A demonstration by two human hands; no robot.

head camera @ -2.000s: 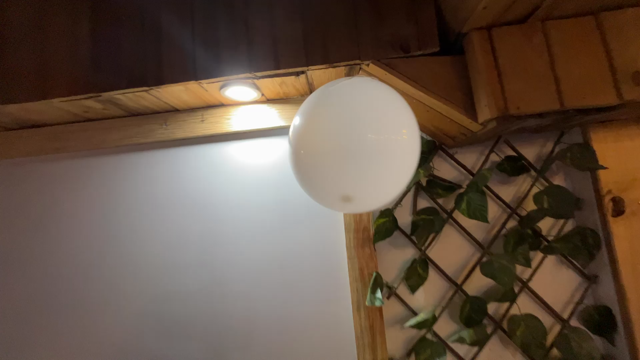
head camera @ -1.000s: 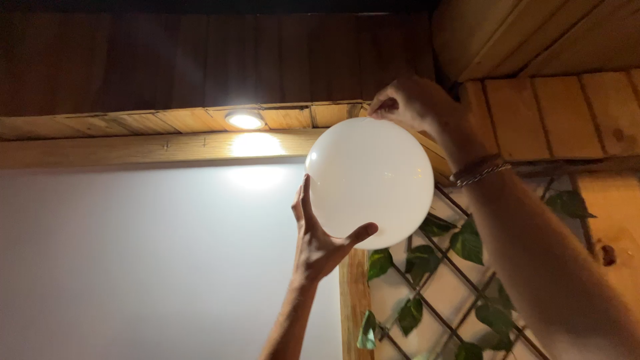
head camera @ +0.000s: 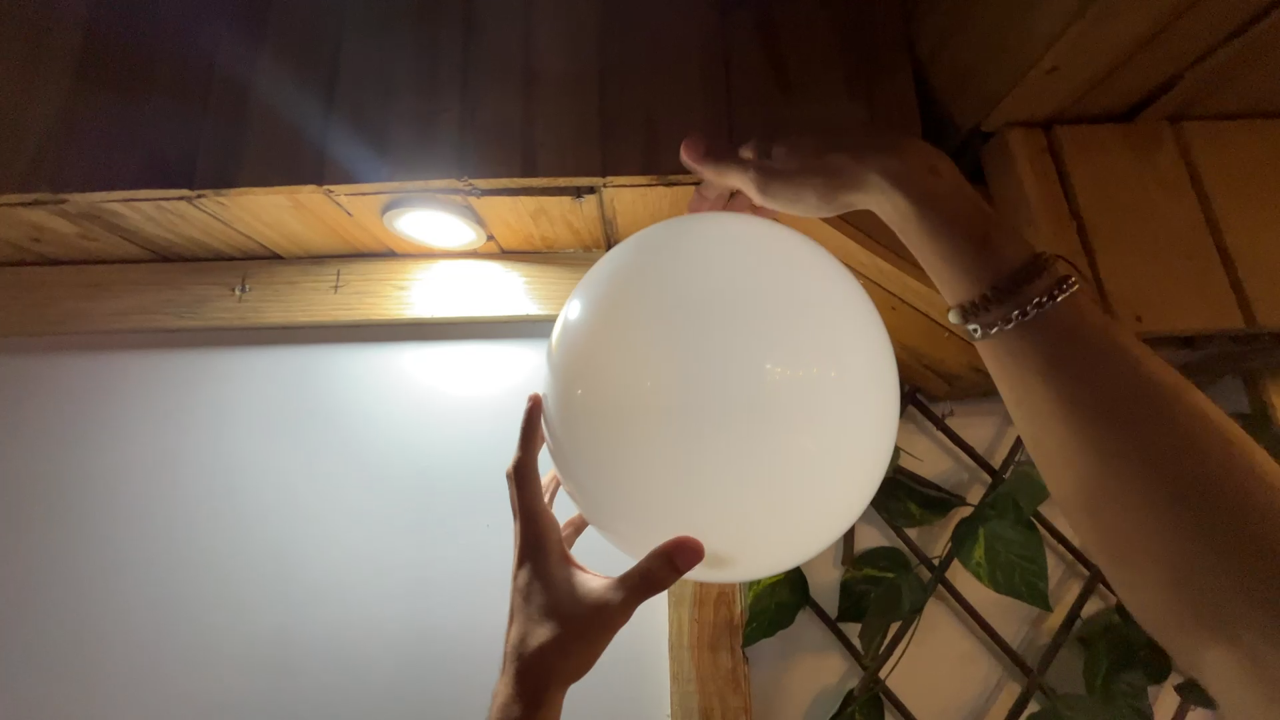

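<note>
A smooth white globe lampshade (head camera: 722, 400) hangs or is held just below the wooden ceiling edge; what bears it at the top is hidden. My left hand (head camera: 575, 570) cups its lower left side, thumb at the bottom and fingers along the side and behind. At the top of the globe is my right hand (head camera: 790, 180), palm down, some fingers reaching behind the upper rim and the others stretched left. A bracelet (head camera: 1015, 303) circles the right wrist.
A lit round ceiling spotlight (head camera: 434, 223) sits left of the globe, above a wooden beam (head camera: 180, 295). To the right, a lattice with leafy vines (head camera: 1000, 550) covers the wall beside a wooden post (head camera: 708, 650). Wood panels (head camera: 1150, 220) jut out at upper right.
Neither hand was in view two seconds ago; both were at the globe one second ago. The right hand has since gone from pinched fingers at the top to a flatter, spread pose.
</note>
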